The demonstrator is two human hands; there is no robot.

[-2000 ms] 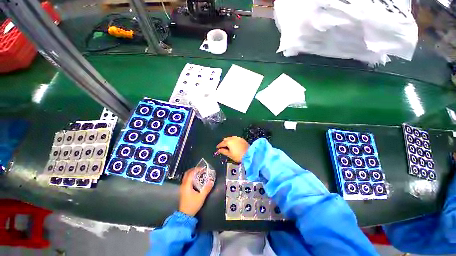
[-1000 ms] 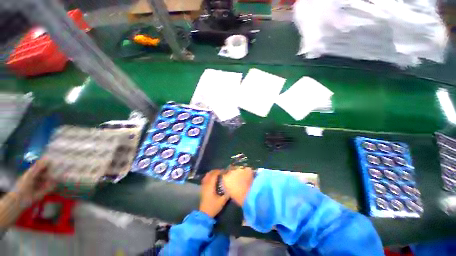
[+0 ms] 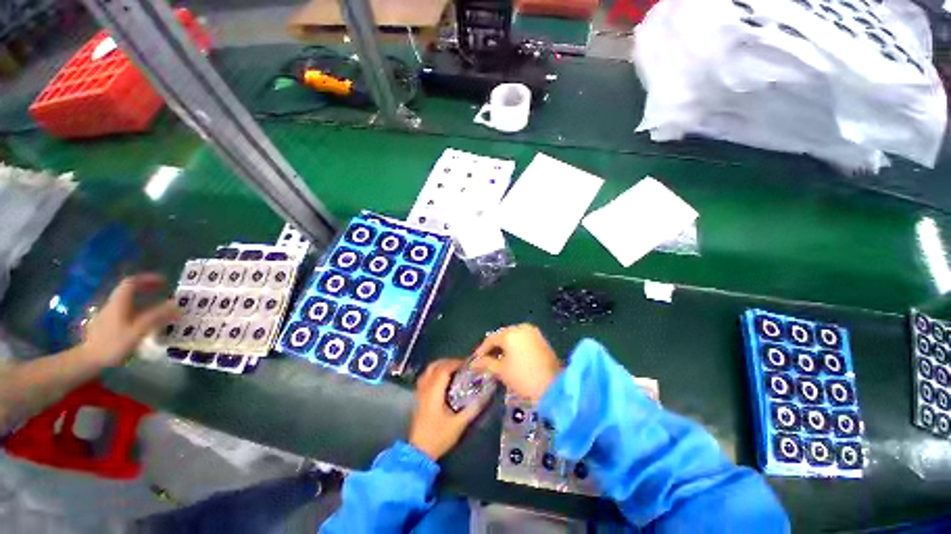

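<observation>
My left hand (image 3: 442, 410) is in front of me, palm up, holding a crinkled clear plastic bag (image 3: 471, 390) with small contents. My right hand (image 3: 518, 360) is at the bag's upper edge, fingertips together over it; whether they hold a part is too small to tell. The grey-white tray (image 3: 518, 442) lies below my right forearm, partly hidden by the sleeve. Its visible cells have dark round centres. A loose pile of small black parts (image 3: 581, 304) lies on the green bench beyond the tray.
A blue tray stack (image 3: 360, 295) and another grey-white tray (image 3: 229, 304) are left. Another person's hand (image 3: 127, 320) is beside that tray. Another blue tray (image 3: 804, 392) is right. Pale sheets (image 3: 552, 203), a white cup (image 3: 508, 107), a metal upright (image 3: 224, 125) and a white bundle (image 3: 793, 78) are beyond.
The view has shifted left. My right hand has moved from beside the tray to the bag in my left hand. Another person's hand has come in at the left tray.
</observation>
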